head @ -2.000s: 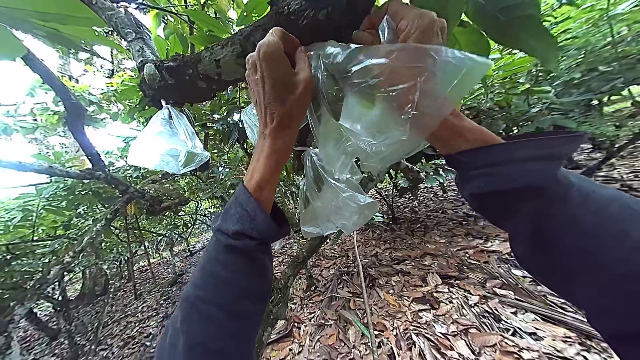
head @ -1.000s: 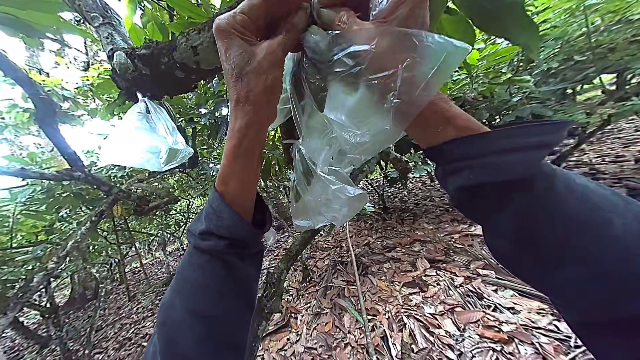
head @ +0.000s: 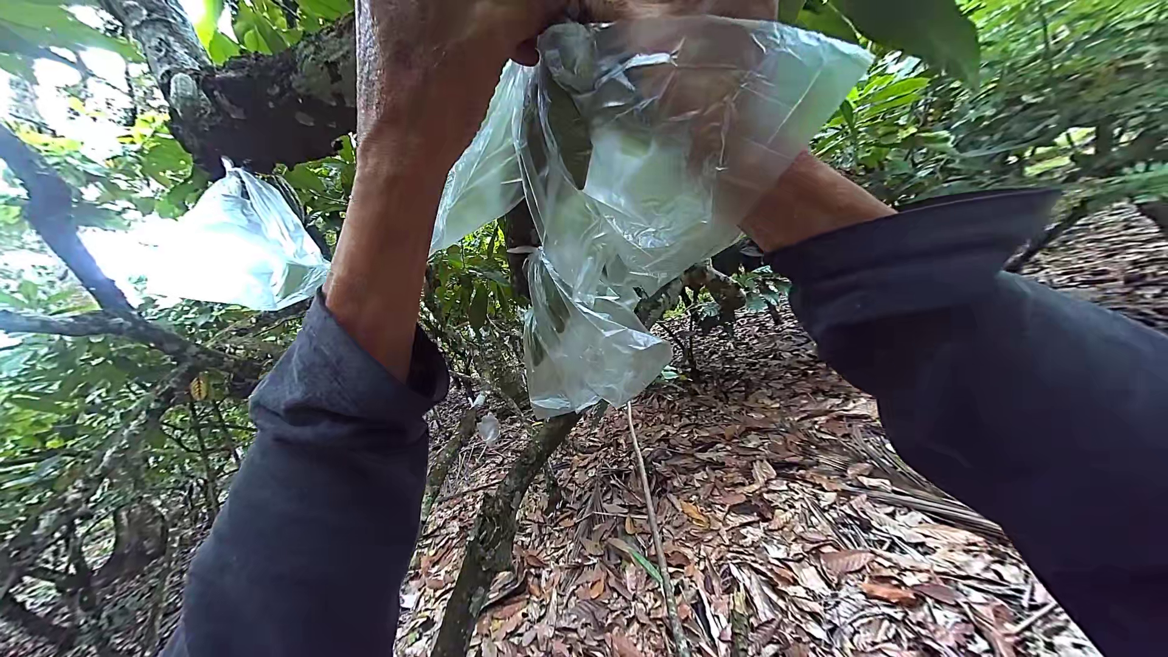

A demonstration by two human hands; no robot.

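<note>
A clear plastic bag (head: 657,182) hangs open and spread below my two hands at the top of the view. My left hand (head: 447,64) is at its gathered upper part, fingertips partly cut off by the frame edge. Behind the bag's film shows my right hand (head: 693,64), blurred by the plastic, its fingers also near the gathered top. Below, a tied plastic bag (head: 584,338) hangs around something greenish that I cannot make out. What the fingers pinch is hidden.
A thick tree branch (head: 274,100) crosses the upper left, with another clear plastic bag (head: 246,237) hanging under it. A thin trunk (head: 493,538) rises below my hands from ground covered in dry leaves (head: 776,511). Green leaves hang at the upper right.
Both hands have come closer together at the top of the bag. The view has shifted so that the hands sit higher and are partly cut off.
</note>
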